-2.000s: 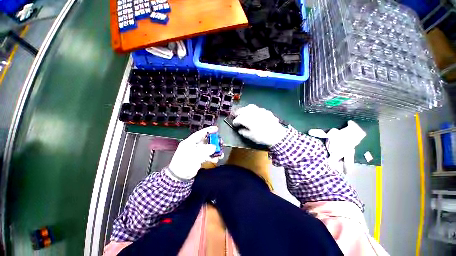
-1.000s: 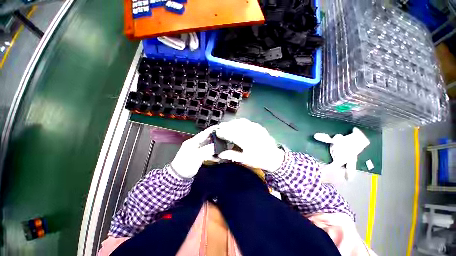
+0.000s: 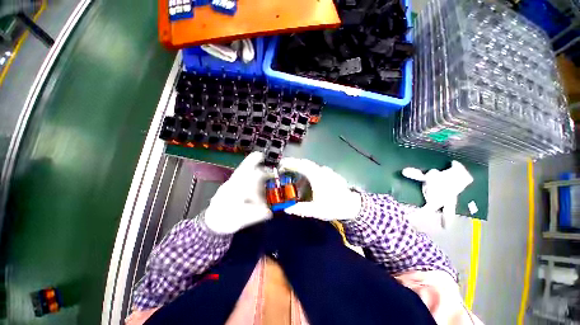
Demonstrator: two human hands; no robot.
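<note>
A small coil unit (image 3: 282, 193) with two orange-copper bands and blue faces is held above my lap, near the bench's front edge. My left hand (image 3: 240, 195), in a white glove, grips its left side. My right hand (image 3: 325, 192), also in a white glove, holds its right side with the fingers curled round it. The fingertips hide parts of its edges. Black housings (image 3: 235, 114) with reddish-orange edges stand in packed rows on the green bench just beyond my hands. A slim dark tool (image 3: 360, 150) lies on the bench to the right.
A blue bin (image 3: 343, 93) of black parts stands behind the housings. An orange board (image 3: 254, 19) carries blue-and-white parts. Stacked clear trays (image 3: 470, 95) and a white glove (image 3: 443, 185) are at right. The green conveyor (image 3: 70, 159) at left carries another coil unit (image 3: 46, 301).
My right hand has left the slim tool on the bench and joined my left hand at the unit. The unit has turned, so its copper bands now show.
</note>
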